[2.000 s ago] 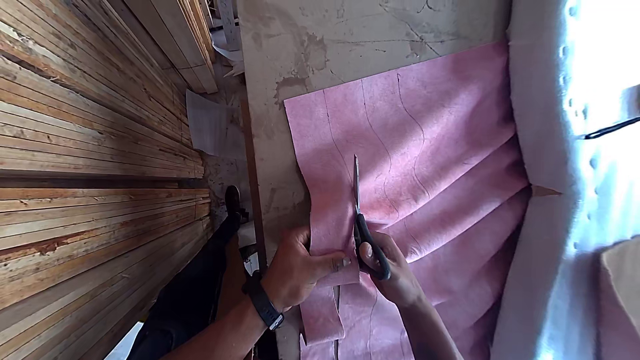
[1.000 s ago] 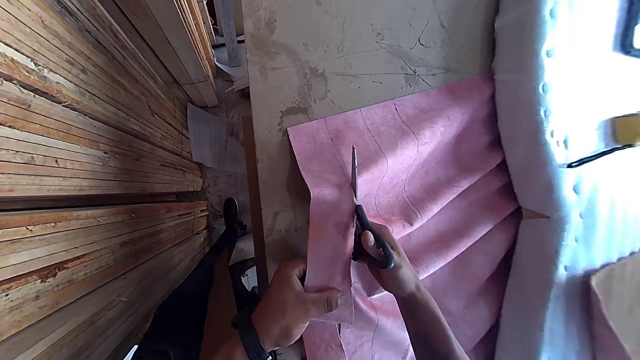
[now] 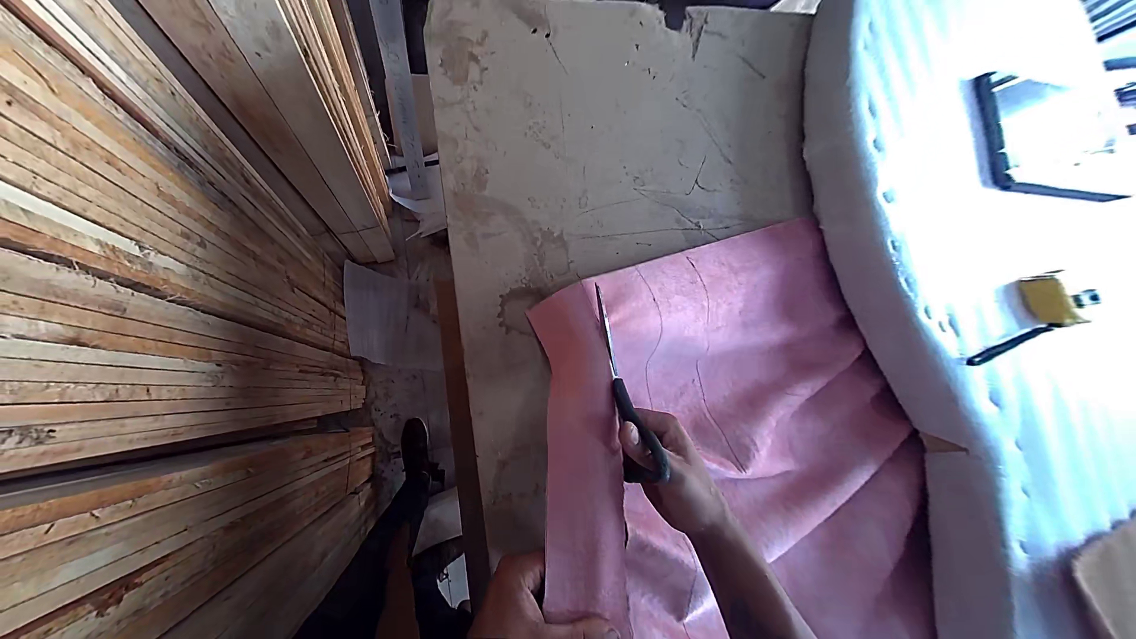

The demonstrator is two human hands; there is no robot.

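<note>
Pink fabric [image 3: 763, 355] with several drawn wavy lines lies over the worn table, wrinkled at its right. My right hand [image 3: 679, 470] grips black-handled scissors [image 3: 637, 417], whose blades point up along a line near the fabric's left side, close to its top edge. Below the scissors a cut runs down, parting a long strip [image 3: 581, 497] from the rest. At the bottom of the view my left hand [image 3: 532, 603] pinches the strip, thumb on top; its fingers underneath are hidden.
The table [image 3: 621, 133] has a stained, scratched surface. White padded material [image 3: 958, 444] borders it on the right, bearing a yellow object [image 3: 1050, 299] and a dark-framed item [image 3: 998, 133]. Stacked wooden boards [image 3: 177, 355] fill the left. A shoe [image 3: 415, 448] shows on the floor between.
The scissors have moved up along the drawn line, close to the fabric's top edge, and the cut is longer. My left hand is lower in view. The view has shifted.
</note>
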